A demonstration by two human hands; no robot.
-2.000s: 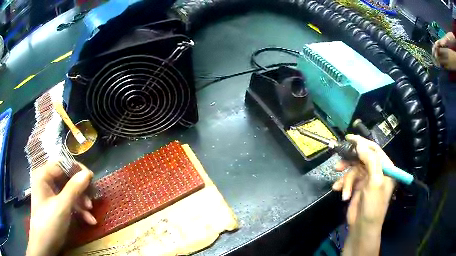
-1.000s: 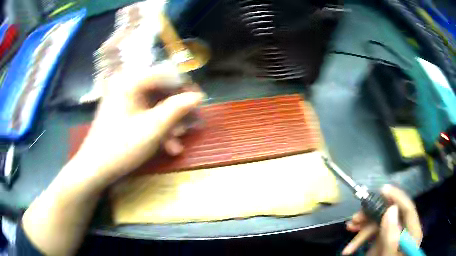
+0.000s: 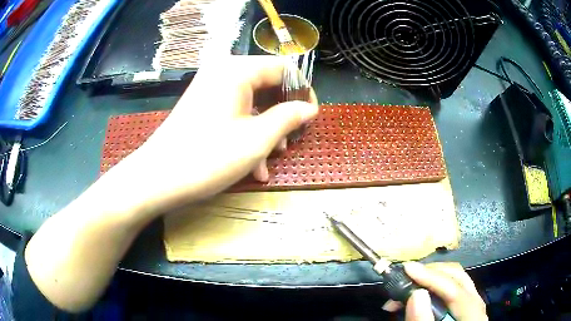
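The red-brown perforated board (image 3: 375, 147) lies lengthwise on the tan cardboard pad (image 3: 300, 238). My left hand (image 3: 250, 125) is above the board's middle, its thumb and fingers closed on a bunch of thin lead wires (image 3: 298, 78) with whitish ends pointing up. The bunch is just in front of the flux cup (image 3: 263, 42), where a brush (image 3: 273, 19) with a yellow-orange handle stands. My right hand (image 3: 438, 291) holds the soldering iron (image 3: 369, 254) like a pen at the lower right, its metal tip over the cardboard. Thin dark strands lie on the cardboard.
A black tray (image 3: 113, 59) with fanned leads stands at the back left, beside a blue tray (image 3: 37, 94) of leads. The fan grille (image 3: 407, 37) is behind the board. The iron stand (image 3: 516, 125) with its yellow sponge (image 3: 536, 185) is at the right.
The view has swung left and down over the board. My right hand has brought the iron from the sponge to over the cardboard. My left hand still holds the leads, now nearer the flux cup.
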